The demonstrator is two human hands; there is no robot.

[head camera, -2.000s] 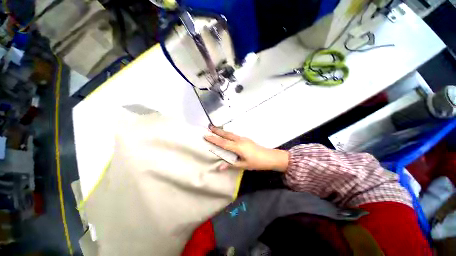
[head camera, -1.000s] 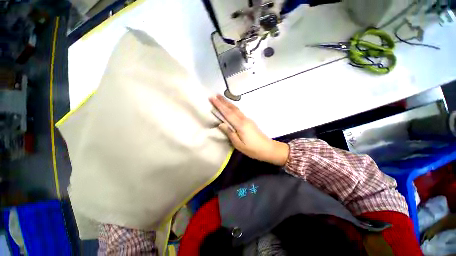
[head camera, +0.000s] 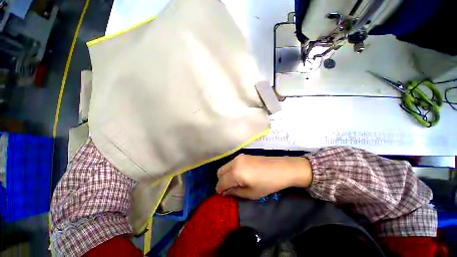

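A large beige panel (head camera: 170, 95) with yellow binding lies over the left part of the table and hangs over its front edge. A small grey-beige tab (head camera: 268, 97) sticks out at its right edge, left of the needle plate (head camera: 290, 60). My right hand (head camera: 250, 175) is off the panel, below the table edge, with its fingers curled and nothing visible in them. My left hand is hidden under the panel; only its checked sleeve shows. The presser foot (head camera: 309, 62) has no cloth under it.
The sewing machine head (head camera: 346, 20) stands at the upper right. Green-handled scissors (head camera: 423, 103) lie right of it with dark cord around them. A blue bin (head camera: 30, 173) is at the left on the floor, near a yellow floor line (head camera: 67, 75). More beige pieces hang below the panel.
My right hand has left the panel's right edge and moved down toward my body, its fingers now curled. The left sleeve has come into view under the panel. The view has shifted left.
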